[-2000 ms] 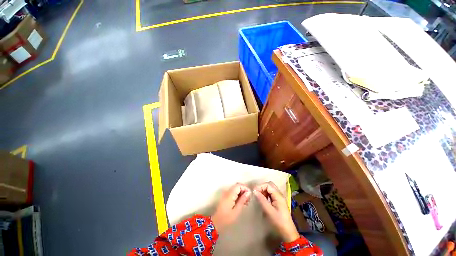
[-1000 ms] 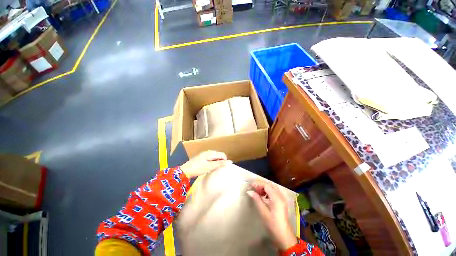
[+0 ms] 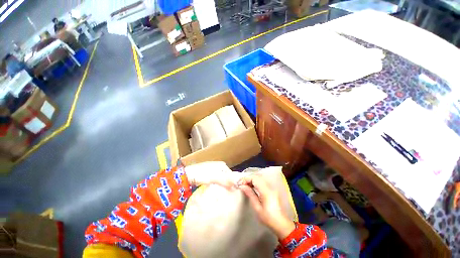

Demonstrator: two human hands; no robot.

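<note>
A beige bag body (image 3: 222,224) with thin yellow edges lies on my lap at the bottom centre, bulging towards me. My left hand (image 3: 214,174) reaches over its far edge and grips the bag's top edge, fingers partly hidden. My right hand (image 3: 265,199) meets it at the same edge, thumb and fingertips pinched together. Whether a thread, needle or other small thing is between the right fingertips cannot be made out.
An open carton (image 3: 217,151) holds folded beige bags beyond my hands. A blue crate (image 3: 241,80) stands behind it. The wooden desk (image 3: 302,136) at right bears pale bag pieces (image 3: 328,55), white paper (image 3: 408,151) and a slim black tool (image 3: 399,148). Distant seated people show at upper left.
The view has tilted up and turned. My left hand has moved from the bag's front to its far edge. My right hand has come up beside it, and the bag now bulges.
</note>
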